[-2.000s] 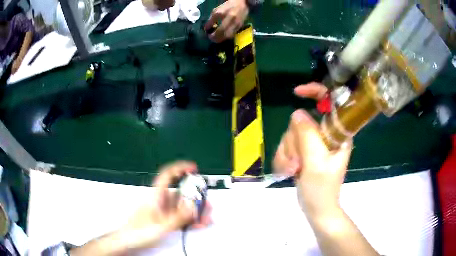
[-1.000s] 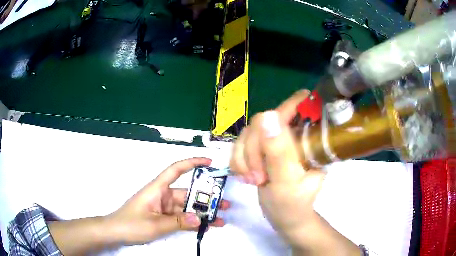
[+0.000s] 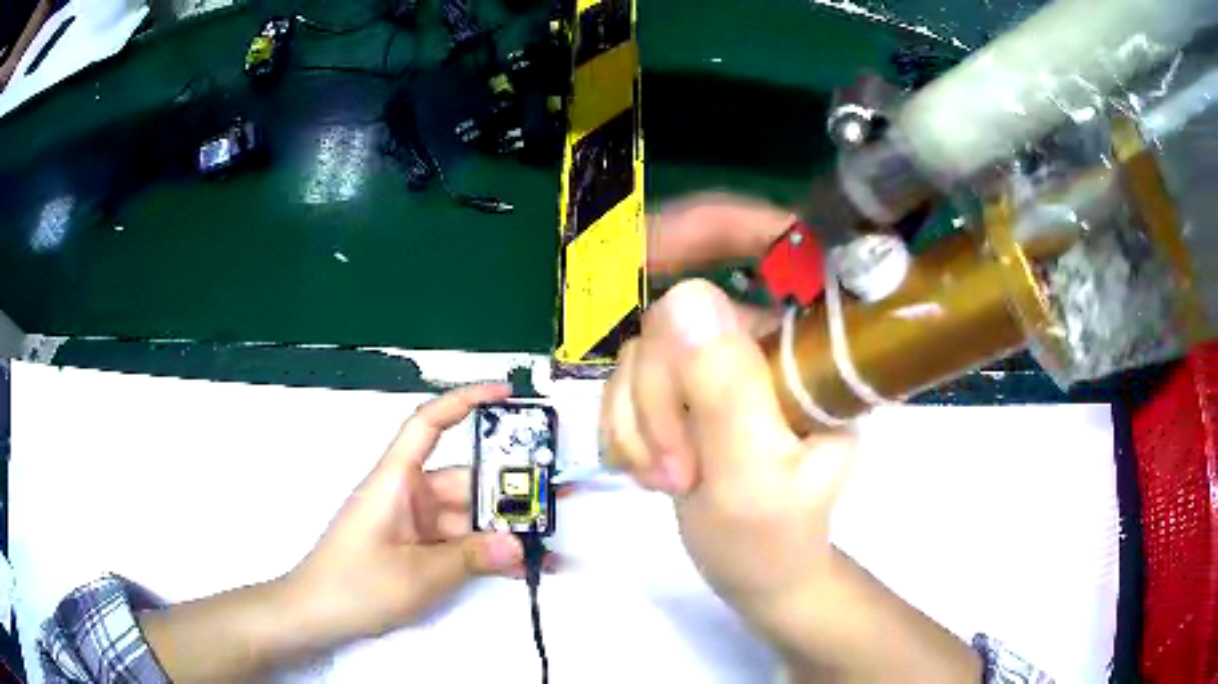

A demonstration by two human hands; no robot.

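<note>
My left hand (image 3: 387, 535) holds an open power adapter (image 3: 484, 515) over the white paper, gripped between thumb and fingers at its left side. Its pale circuit board (image 3: 518, 434) faces up, with white blobs and a yellow-and-dark transformer (image 3: 516, 492). A black cord (image 3: 537, 608) hangs from its lower end. My right hand (image 3: 728, 428) is wrapped around the glue gun (image 3: 922, 327), an amber barrel with white ties. The red trigger piece (image 3: 793, 265) sits above my fingers. The whitish nozzle (image 3: 588, 473) points left, its tip at the board's right edge; exact contact is unclear.
White paper (image 3: 241, 461) covers the near worktop. Beyond it is a dark green surface (image 3: 200, 287) with several adapters and black cords, crossed by a yellow-and-black striped bar (image 3: 601, 254). A red basket (image 3: 1175, 535) stands at the right. A pale tube (image 3: 1042, 80) runs to the upper right.
The left hand brought the adapter up and tilted it to face the camera. The gun came down and left to it; since one second ago, the nozzle tip shifted from the board's upper end to its right edge.
</note>
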